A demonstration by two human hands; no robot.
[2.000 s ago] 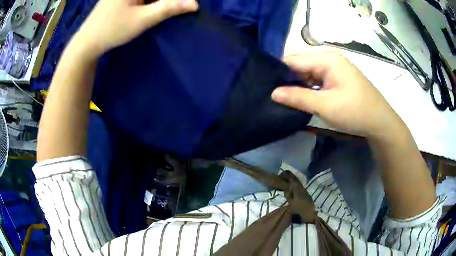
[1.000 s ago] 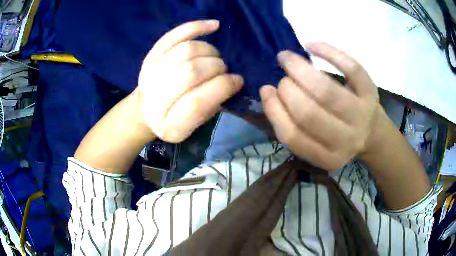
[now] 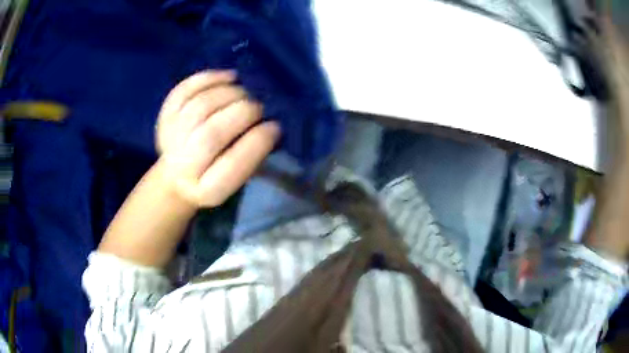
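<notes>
The navy garment (image 3: 124, 65) covers the left and upper middle of the view and hangs down at the left. My left hand (image 3: 214, 138) is closed on the garment's edge near the middle, fingers curled over the cloth. My right hand is not clearly seen; only my blurred right forearm (image 3: 614, 138) shows at the far right edge, reaching up beside the black-handled shears (image 3: 576, 72). Whether my right hand touches the shears cannot be told.
The white table (image 3: 448, 76) with a brown front edge is at the upper right. Blurred metal tools lie at its back. A yellow bar (image 3: 34, 110) is at the left. A clear plastic bag (image 3: 534, 227) with reddish bits is below the table edge at the right.
My right hand has left the garment and moved to the far right. My left hand has stayed at the cloth, now gripping its edge. The view has shifted and blurred.
</notes>
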